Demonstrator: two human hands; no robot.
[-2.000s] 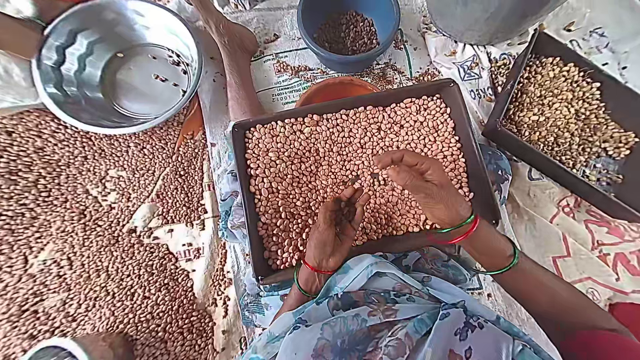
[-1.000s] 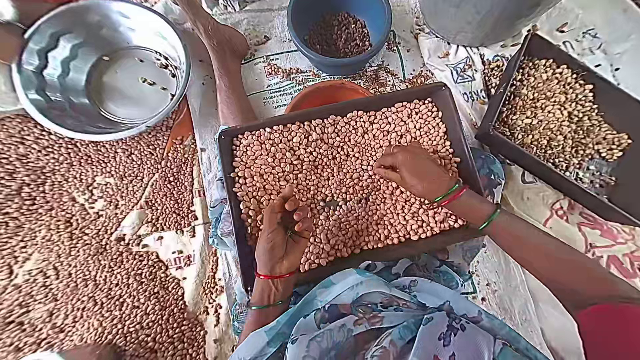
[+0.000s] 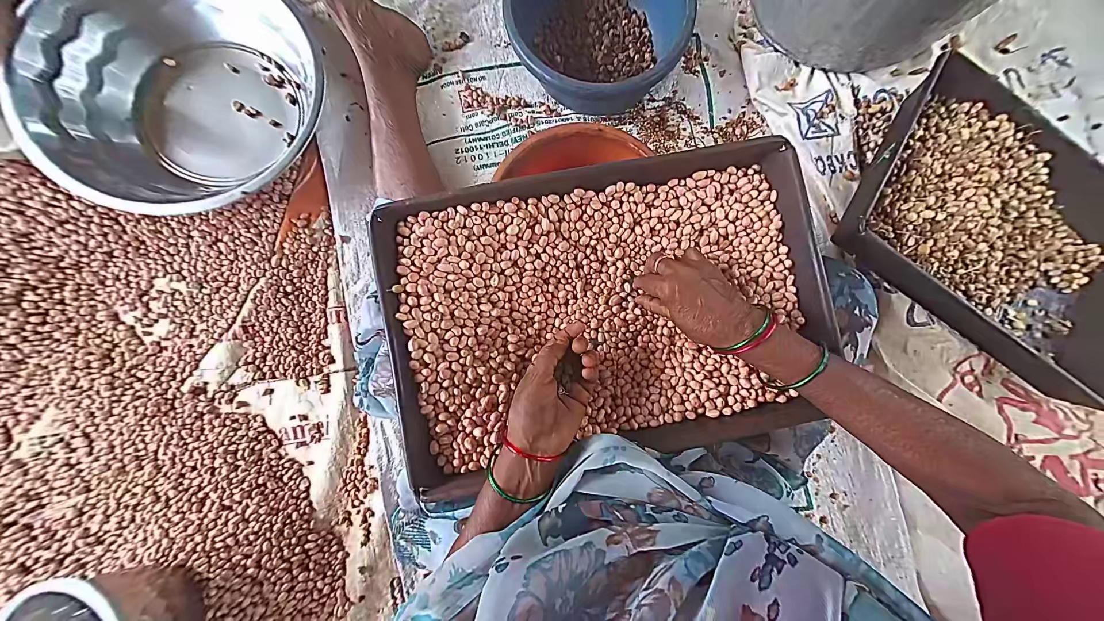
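Observation:
A dark rectangular tray [image 3: 392,345] full of pinkish shelled peanuts [image 3: 500,285] rests over my lap. My left hand [image 3: 552,401] is palm up above the tray's near side, its fingers curled around something small and dark that I cannot make out. To its right, my right hand [image 3: 697,297] reaches palm down into the peanuts, fingertips bent together at their surface. Whether a peanut or a bit of debris is between those fingertips cannot be told. Both wrists wear red and green bangles.
Peanuts [image 3: 155,431] cover the sheet at left, below a steel basin [image 3: 315,86]. Beyond the tray stand an orange bowl [image 3: 573,147], a blue bowl [image 3: 595,93] with dark kernels, and a grey metal vessel [image 3: 854,34]. A second tray [image 3: 957,319] holds paler pieces. A person's arm [image 3: 155,595] shows lower left.
My left hand, lower left over the tray one second ago, is nearer the tray's middle. My right hand stays over the right half, its fingers lower among the peanuts than two seconds ago.

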